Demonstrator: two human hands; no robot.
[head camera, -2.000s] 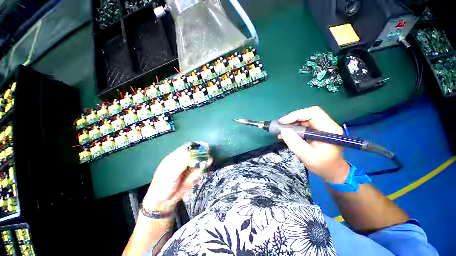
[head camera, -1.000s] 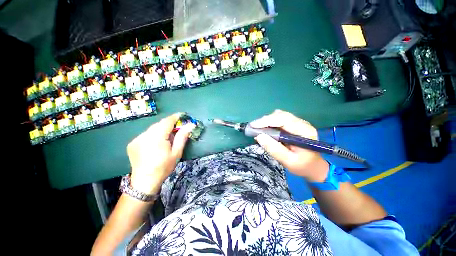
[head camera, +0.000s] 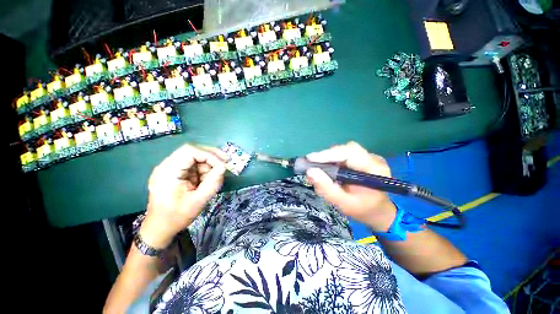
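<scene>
My left hand (head camera: 187, 184) holds a small circuit board (head camera: 236, 158) by its left edge between thumb and fingers, just over the front part of the green mat. The board's solder side with small pale spots faces up. My right hand (head camera: 350, 184) grips a black soldering iron (head camera: 368, 179) like a pen. Its metal tip points left and is at the board's right edge; whether it touches cannot be told. Rows of power boards (head camera: 202, 80) with yellow-and-white blocks and thin red wires stand behind my left hand.
A pile of small green boards (head camera: 403, 81) lies right of the rows, beside a black iron stand (head camera: 444, 92). Behind are the yellow sponge (head camera: 438, 35) and the soldering station (head camera: 491, 52). A black tray (head camera: 529, 101) stands far right, another (head camera: 129, 24) behind the rows, near a clear hood (head camera: 245, 13).
The held board has turned so its flat spotted side shows. The iron tip has come from well away on the right to the board's edge. The view has shifted.
</scene>
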